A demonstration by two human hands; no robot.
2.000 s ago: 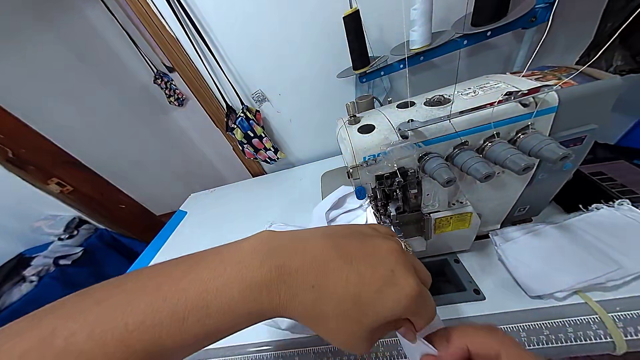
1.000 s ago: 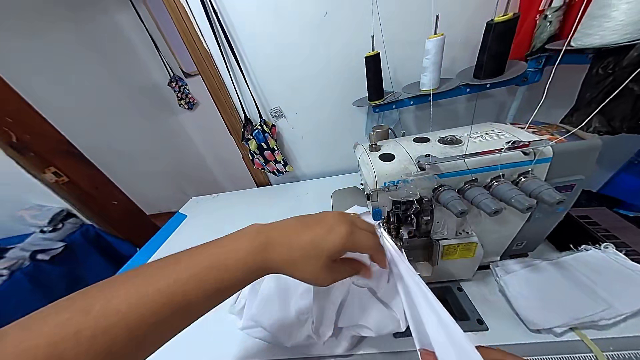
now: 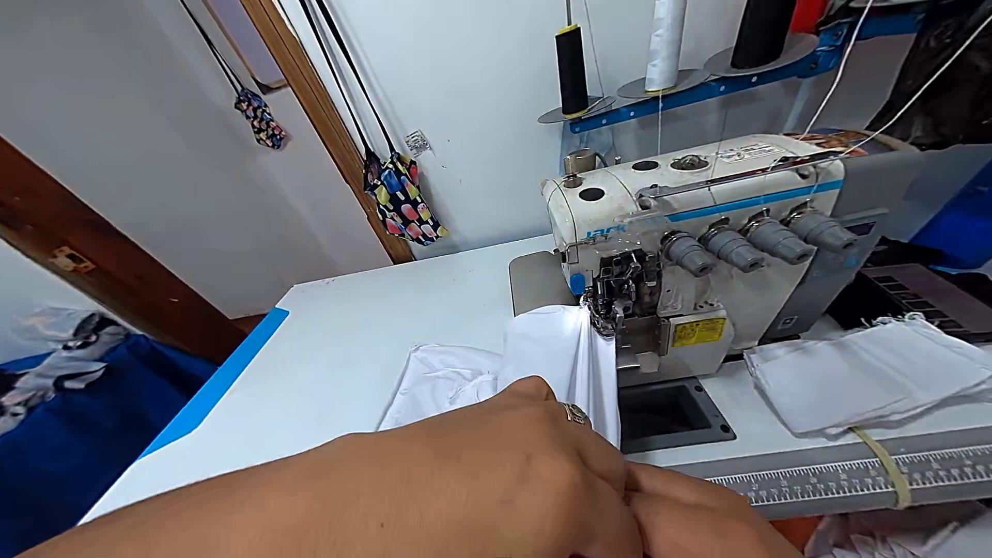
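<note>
White fabric (image 3: 554, 349) runs from under the presser foot area of a white overlock sewing machine (image 3: 697, 186) down toward my hands, and part of it lies loosely on the white table. My left hand (image 3: 550, 465), with a ring on one finger, is closed at the fabric's near end, its fingertips hidden beneath it. Against it at the bottom edge is my right hand (image 3: 697, 511), mostly cut off or covered, so its grip cannot be made out.
A stack of white fabric pieces (image 3: 868, 376) lies right of the machine, above a ruler strip (image 3: 821, 474) along the table's front edge. Thread cones (image 3: 572, 74) stand on a blue rack behind. A printed cloth bag (image 3: 403, 198) hangs on the wall.
My left hand was spread over the fabric beside the machine a second ago; it has moved nearer, down to my right hand. The fabric now hangs lower and flatter in front of the needle area.
</note>
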